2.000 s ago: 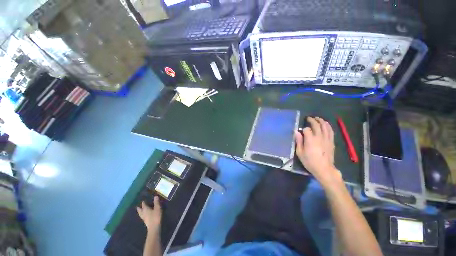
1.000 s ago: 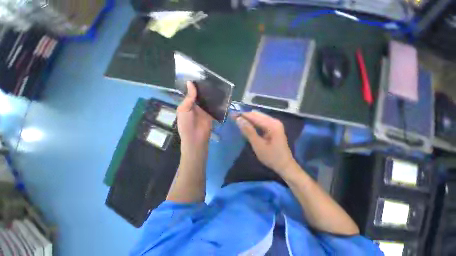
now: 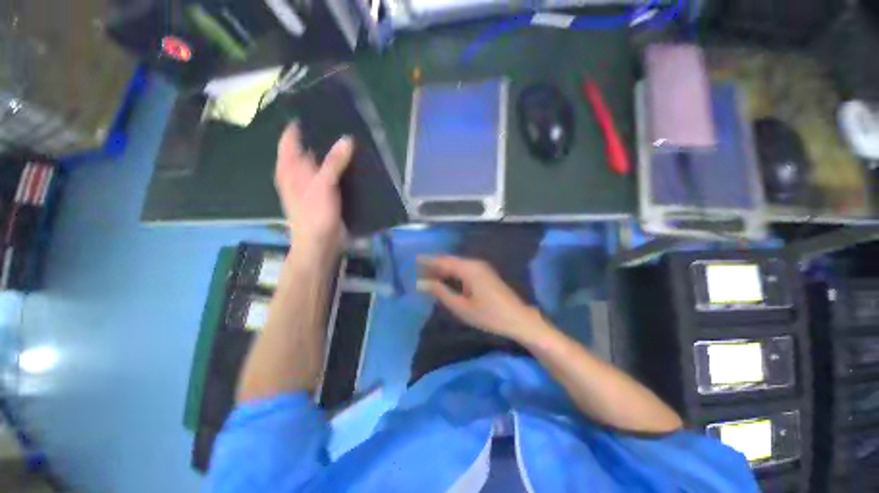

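Note:
My left hand [image 3: 313,188] is raised at the bench's front edge, with its thumb against a large dark smartphone [image 3: 361,159], which is tilted and blurred. My right hand [image 3: 477,298] is bent over my lap, its thumb and forefinger close together; blur hides whether a cable or plug is between them. A blue-violet coupling plate [image 3: 457,144] lies on the bench with no phone on it. A mauve smartphone [image 3: 679,96] lies on the right coupling plate [image 3: 732,173], a dark lead at its near end.
A black mouse [image 3: 546,122] and a red pen [image 3: 607,127] lie between the plates. Pale paper [image 3: 241,99] lies at left. A phone tray [image 3: 332,356] is partly behind my left forearm; the right tray [image 3: 655,356] holds pale-labelled phones. Another mouse [image 3: 781,159] lies on the patterned mat.
Since the first frame, my left hand has come up from the left tray and my right hand has left the mouse. The held phone has moved left and turned. The right plate's phone changed from dark to mauve.

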